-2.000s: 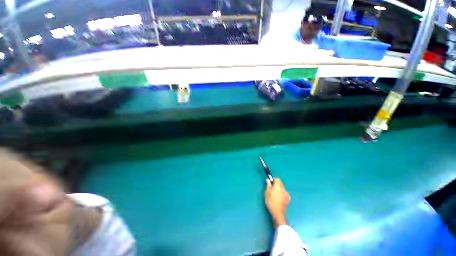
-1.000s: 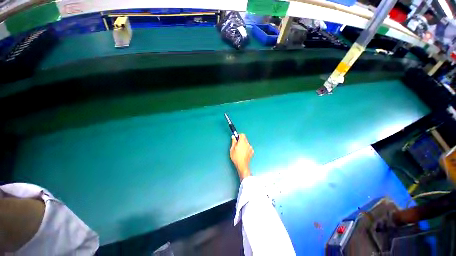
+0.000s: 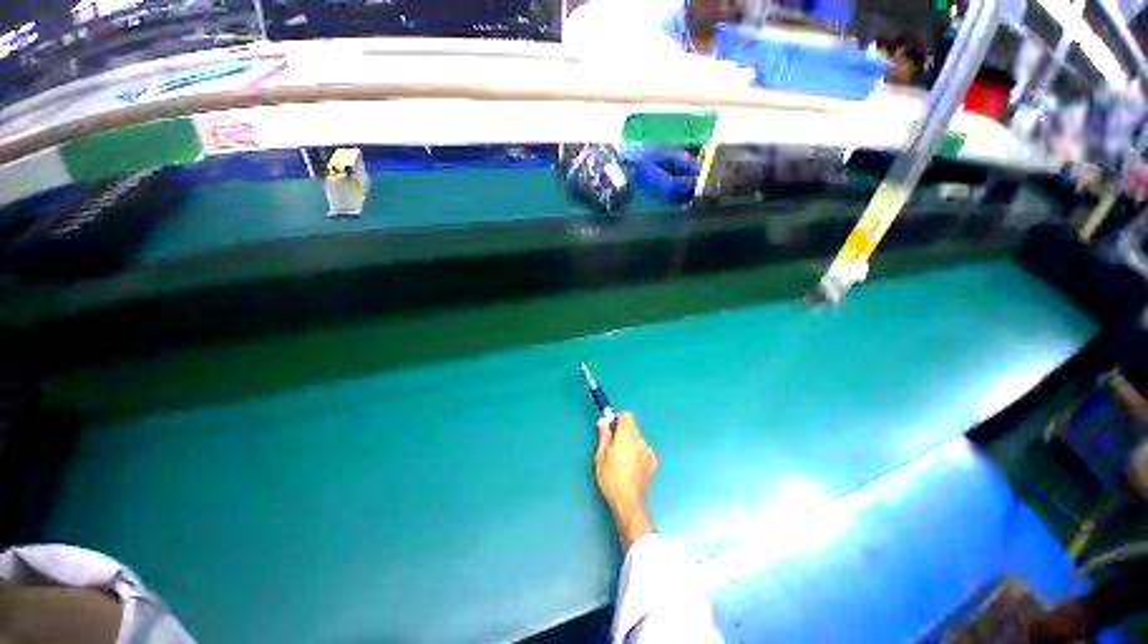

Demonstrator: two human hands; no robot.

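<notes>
My right hand (image 3: pixel 626 468) is shut on a slim black rod with a silver tip (image 3: pixel 597 391). The rod points up and slightly left, over the green work surface (image 3: pixel 378 491). The part of the rod inside the fist is hidden. At the lower left edge a pale sleeve (image 3: pixel 95 569) and a blurred brown shape show. My left hand itself cannot be made out.
A metal post with yellow tape (image 3: pixel 881 214) stands at the back right. A blue table (image 3: pixel 881 554) is at the lower right. Behind are a small cream block (image 3: pixel 345 184), a black plastic bag (image 3: pixel 598 179), a blue bin (image 3: pixel 664 174) and a white shelf (image 3: pixel 428 123). People show beyond.
The view has tilted up again since one second ago, so the shelf shows more and the press at lower right less. My right hand still holds the rod.
</notes>
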